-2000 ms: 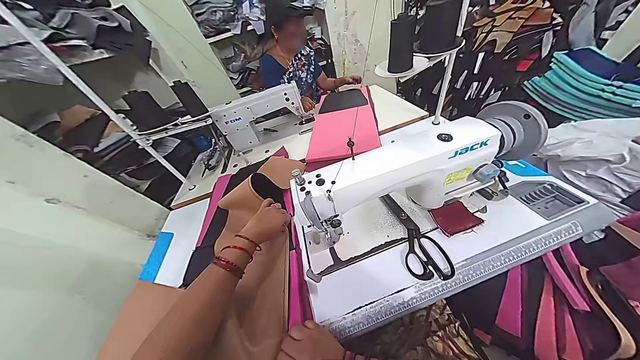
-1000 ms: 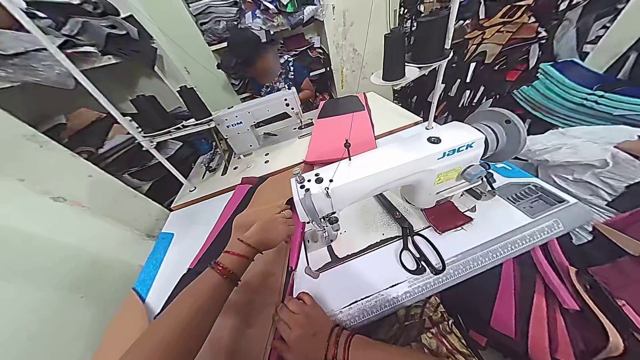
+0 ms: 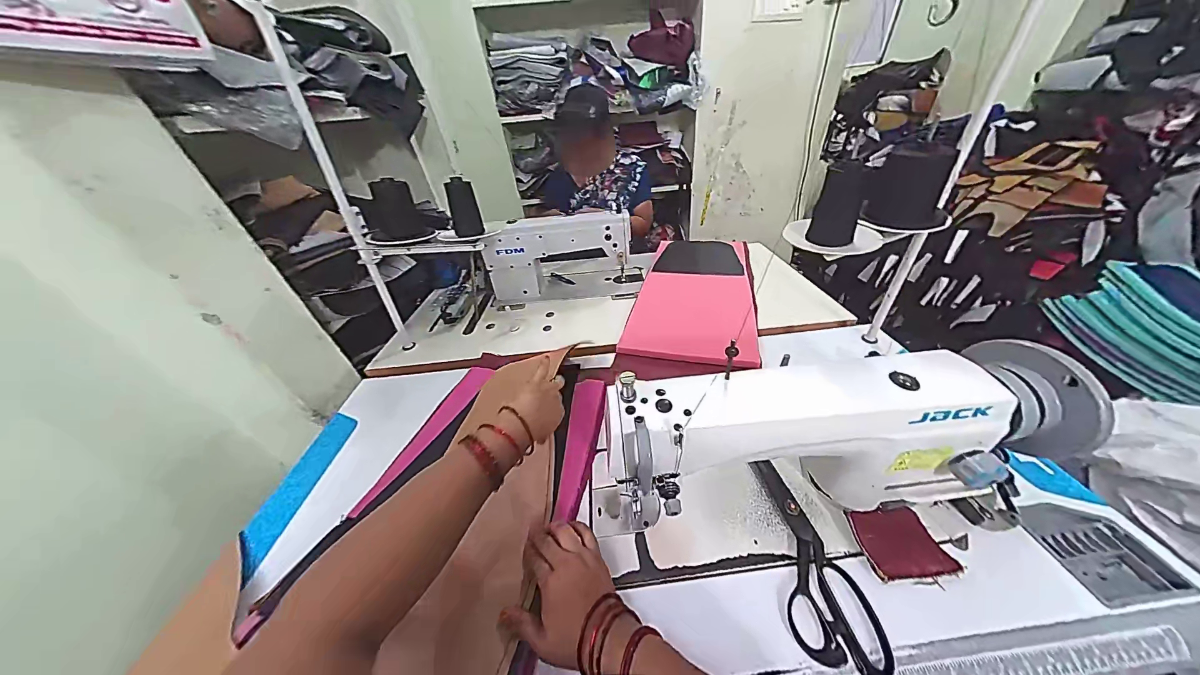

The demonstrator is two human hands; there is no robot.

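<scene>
Tan fabric (image 3: 469,581) lies over black and magenta fabric (image 3: 581,441) on the white sewing table, left of the Jack sewing machine (image 3: 806,403). My left hand (image 3: 525,398) grips the far end of the tan fabric between thumb and fingers, near the back edge of the table. Nearer to me, my right hand (image 3: 567,581) rests on the edge of the layered fabric, in front of the machine's needle end, its fingers bent over the magenta strip. Whether those fingers pinch the cloth cannot be told. Black-handled scissors (image 3: 816,581) lie beside a maroon fabric scrap (image 3: 905,544) under the machine arm.
Behind stands a second sewing machine (image 3: 562,253) with a co-worker (image 3: 600,178) seated beyond it. A pink and black stack (image 3: 694,305) lies on that table. Black thread cones (image 3: 834,202) stand at the back right. A ruler (image 3: 1050,656) runs along the near edge.
The tan fabric has been drawn flatter and farther back; its raised fold beside the machine is gone. My left hand has moved away from me. The view has tilted up.
</scene>
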